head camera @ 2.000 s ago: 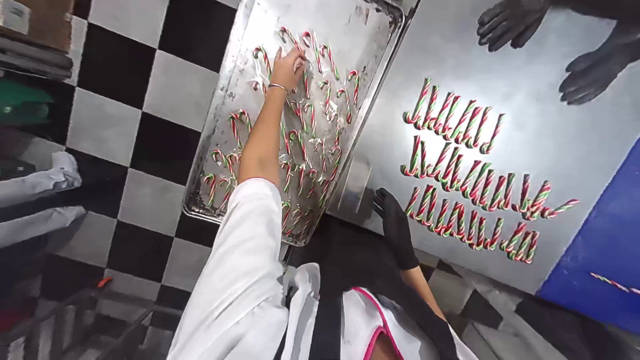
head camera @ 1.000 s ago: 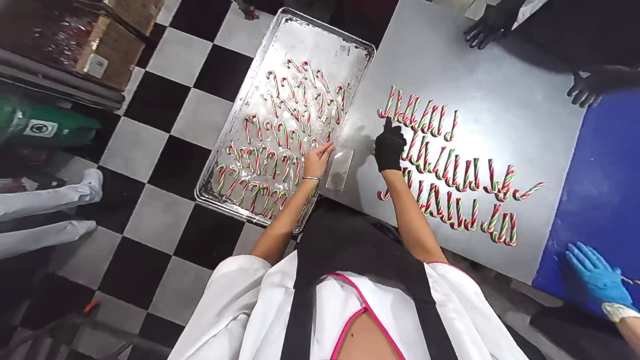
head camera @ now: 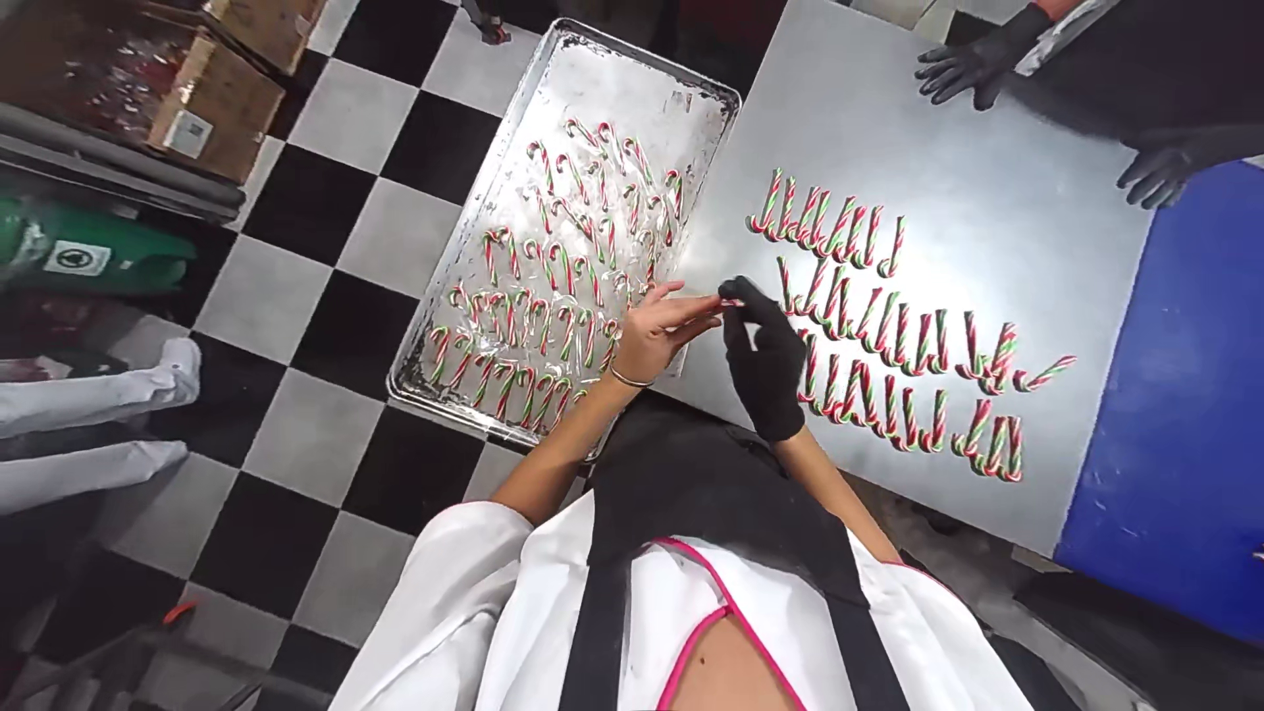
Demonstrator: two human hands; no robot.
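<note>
My bare left hand (head camera: 664, 331) and my black-gloved right hand (head camera: 765, 360) meet at the fingertips above the table edge beside the tray. Between the tips shows a small red and white bit, seemingly the end of a candy cane (head camera: 731, 302); most of it is hidden. Left of my hands, the metal sheet tray (head camera: 602, 84) bears many candy canes in clear wrappers (head camera: 561, 269), in rough rows. To the right, unwrapped-looking candy canes (head camera: 839, 306) lie in three rows on the metal table (head camera: 889, 118), the nearest row partly behind my right hand.
Across the table, a person's black-gloved hands (head camera: 963, 71) rest at its far edge. A blue surface (head camera: 1175, 395) adjoins the table on the right. Cardboard boxes (head camera: 222, 104) and a green bin (head camera: 109, 252) stand at left, near another person's white-clad legs (head camera: 89, 410).
My left hand has come down from the tray's upper part to its right edge. My right hand has moved from the candy cane rows to my left. The blue-gloved hand at right is out of view.
</note>
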